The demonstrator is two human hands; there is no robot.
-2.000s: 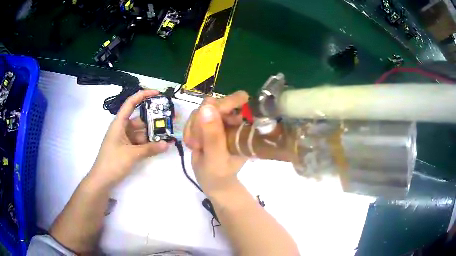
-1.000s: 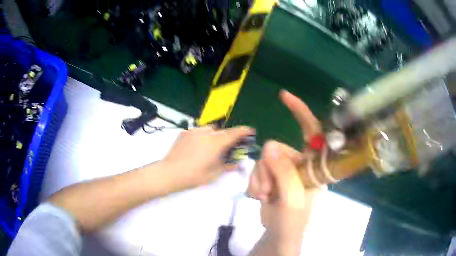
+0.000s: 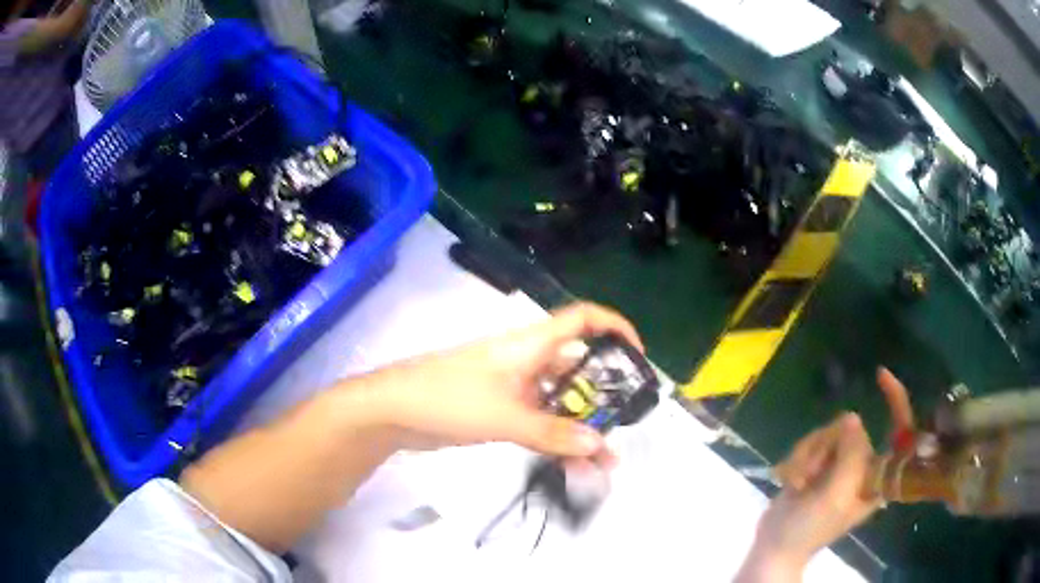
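My left hand (image 3: 490, 382) holds a power adapter board (image 3: 601, 387) in its black case between thumb and fingers, with its yellow block showing, above the white work sheet (image 3: 393, 501). A blurred black cord bundle (image 3: 550, 498) hangs below the hand. My right hand (image 3: 823, 484), at the lower right, grips the amber glue dispensing gun (image 3: 947, 476), with one finger raised beside the small red piece. The gun's rear is cut off by the right edge. The nozzle tip cannot be made out.
A blue basket (image 3: 388, 171) full of adapter boards stands at the left. A yellow-black divider bar (image 3: 741, 359) crosses the green conveyor belt (image 3: 798, 393). A dark pile of adapters (image 3: 673, 171) lies beyond the sheet. A white fan (image 3: 143, 46) is at the upper left.
The view has swung left, so the basket shows much more fully. My hands are farther apart; the gun is away from the board, now at the right edge. The board in my left hand is more visible.
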